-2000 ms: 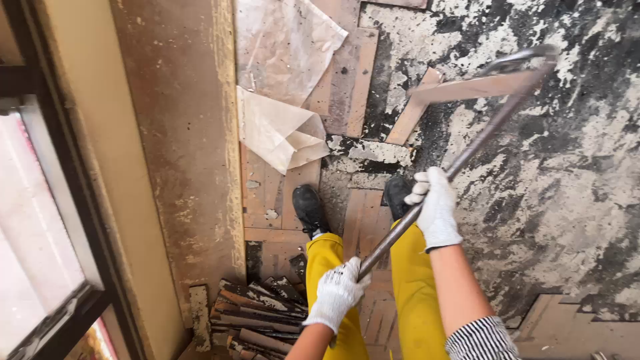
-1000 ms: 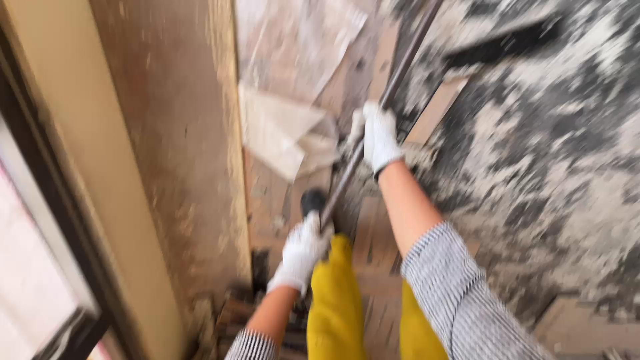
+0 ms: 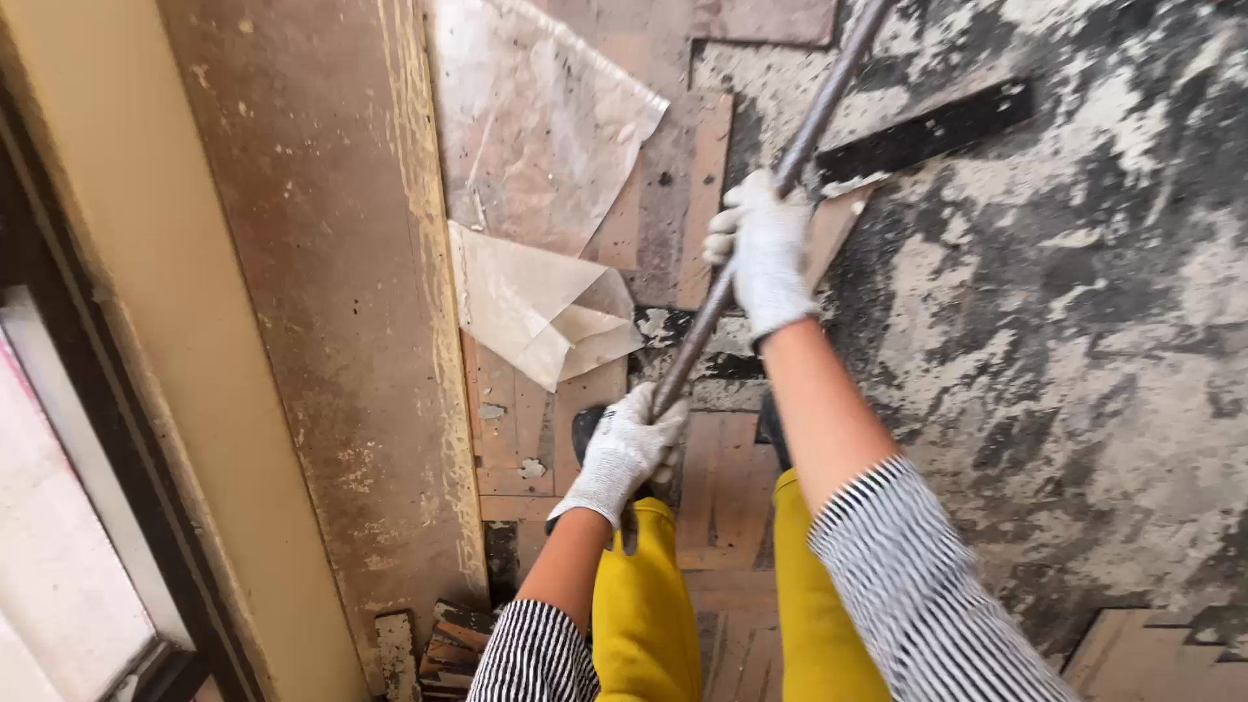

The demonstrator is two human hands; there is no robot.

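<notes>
A long metal pry bar (image 3: 704, 327) slants up from between my legs to the top edge, where its far end is out of view. My left hand (image 3: 624, 450), in a white work glove, is closed round its lower end. Higher up the shaft, my right hand (image 3: 765, 249) grips it in a matching glove. A loose wood strip with a black underside (image 3: 926, 132) lies right of the bar, and a paler parquet strip (image 3: 836, 229) lies beside my right hand. Parquet blocks (image 3: 721, 478) cover the floor around my feet.
Clear plastic sheeting (image 3: 546, 117) and a folded translucent sheet (image 3: 546, 312) lie on parquet beside a wooden edge strip (image 3: 444, 292). Removed wood pieces (image 3: 453, 643) are piled at lower left. Black-and-grey bare subfloor (image 3: 1024, 370) spreads to the right. A window frame (image 3: 88, 390) stands at far left.
The bar's hooked head, visible over the right-hand floor two seconds ago, is out of view now. My right hand has moved up and left. A strip now shows its black side.
</notes>
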